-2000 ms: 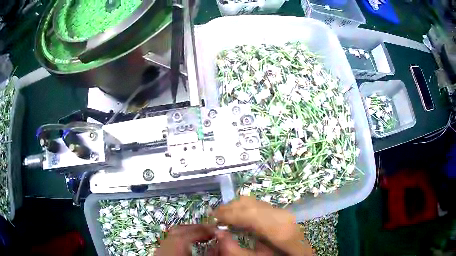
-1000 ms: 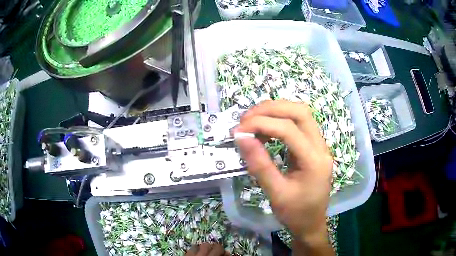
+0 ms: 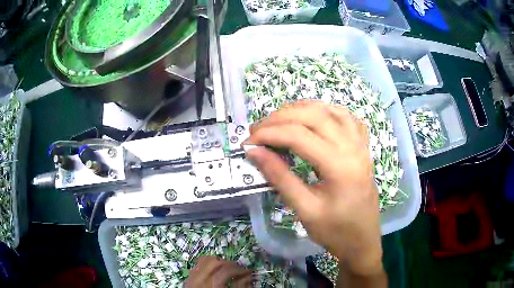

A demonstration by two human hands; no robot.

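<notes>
My right hand (image 3: 324,169) is at the right end of the silver assembly fixture (image 3: 211,169). Its thumb and index finger pinch a small white workpiece, of which only a pale bit shows at the fingertips, level with the fixture's centre line. My left hand (image 3: 218,273) is at the bottom edge, partly cut off, over the workpieces in the lower translucent bin (image 3: 107,253); its fingers are curled and what they hold is hidden. The large translucent bin (image 3: 408,191), heaped with white-and-green workpieces, lies beneath my right hand.
The steel bowl feeder (image 3: 129,93) with bright green inside is at upper left. A narrow feed track (image 3: 218,73) runs down to the fixture. The pneumatic cylinder (image 3: 93,169) is at the fixture's left end. Small clear boxes (image 3: 459,121) and a dark slim rectangle (image 3: 474,102) are at right.
My right hand has come up from the lower bin to the fixture, then moved slightly left with the white workpiece. My left hand has dropped low, then shifted slightly left and further into view.
</notes>
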